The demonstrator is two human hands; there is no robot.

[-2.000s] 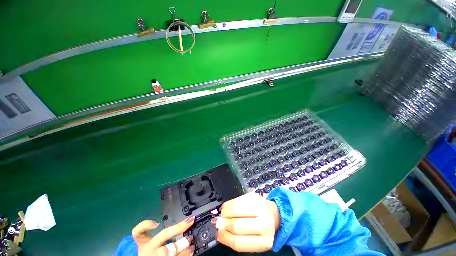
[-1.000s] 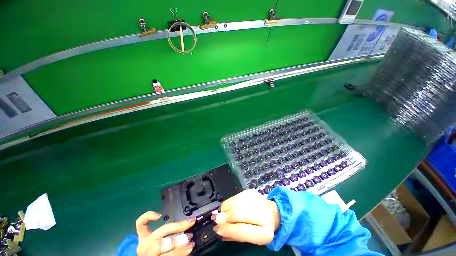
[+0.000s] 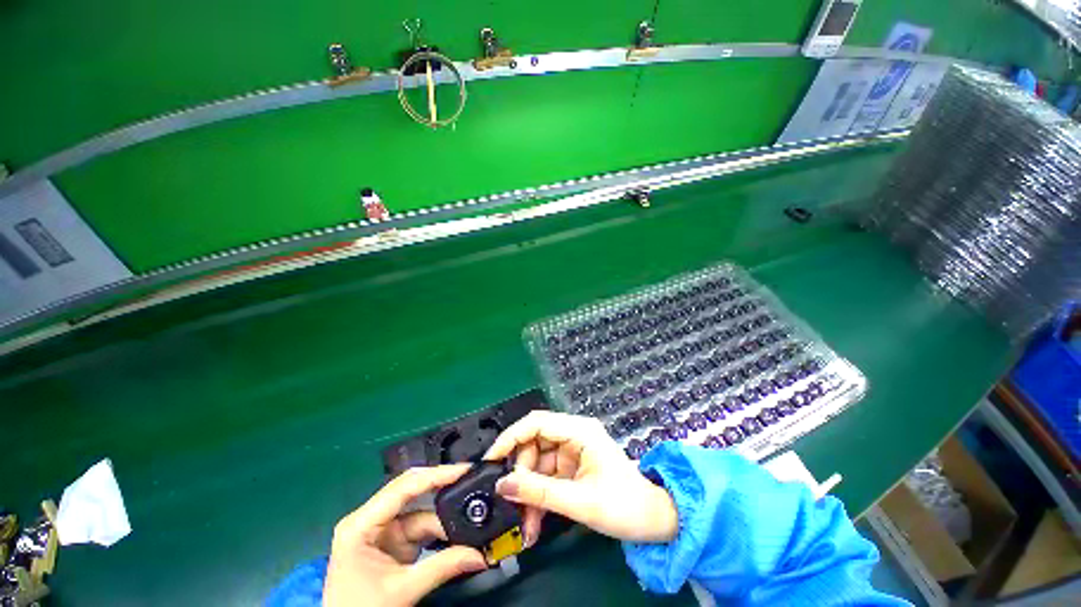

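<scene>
A black rounded-square housing (image 3: 477,508) with a glossy round centre is held up between both hands, above the black fixture (image 3: 415,453). A small yellow piece (image 3: 505,544) shows at its lower right edge. My left hand (image 3: 397,540) grips the housing from the left, thumb below and fingers above. My right hand (image 3: 569,480) pinches its upper right side. The hands and housing hide most of the fixture. The clear blister tray (image 3: 699,362) with rows of dark round parts lies right of the fixture.
A tall stack of clear trays (image 3: 990,190) stands at the far right. A small dark part (image 3: 798,215) lies on the bench left of it. A white paper scrap (image 3: 94,504) and a jumble of loose parts (image 3: 26,557) lie at the far left. A cardboard box (image 3: 948,504) is at the lower right.
The hands have come up off the fixture with the housing between them, its round centre now in view. The small dark part near the stack has shifted left along the bench.
</scene>
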